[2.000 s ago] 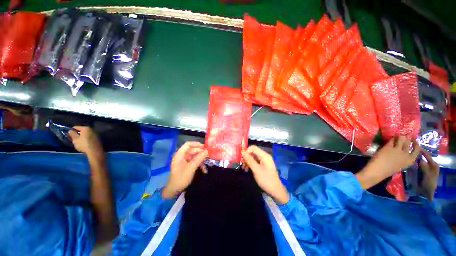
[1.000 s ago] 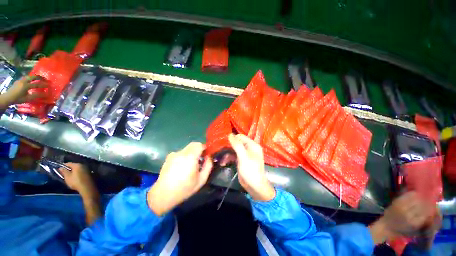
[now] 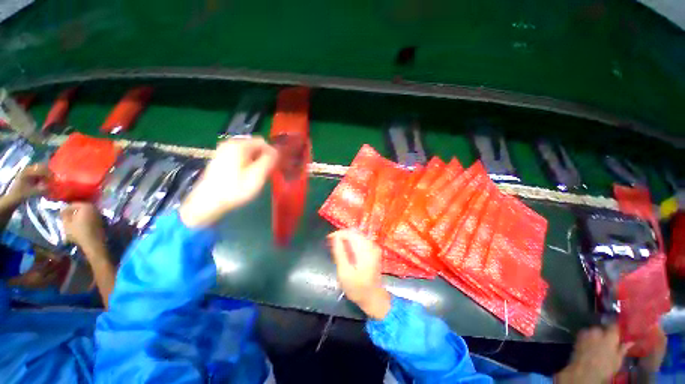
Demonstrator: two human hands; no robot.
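Note:
My left hand [image 3: 236, 176] is raised at the pale strip, its fingers closed at the edge of a blurred red bubble bag [image 3: 288, 206]. The bag hangs upright over the bench, darker near its top, and overlaps the view of a red pack on the belt [image 3: 291, 109]. My right hand [image 3: 357, 262] is low at the left edge of the fanned red bubble bags [image 3: 451, 217], with its fingers apart and nothing seen in it. The fanned bags look flat and overlap on the dark-green bench [image 3: 251, 255].
Shiny grey bags [image 3: 139, 184] lie at the bench's left. Grey packs [image 3: 492, 154] and red packs [image 3: 128, 109] lie on the green belt [image 3: 338, 64]. Neighbours' hands handle red bags at left and right [image 3: 642, 300]. A thin pale cord [image 3: 327, 330] hangs at the bench edge.
The red bag was flat between both hands near my lap, then at the bench. Now my left hand has moved up and left with it, and my right hand is apart from it. The view has tilted up.

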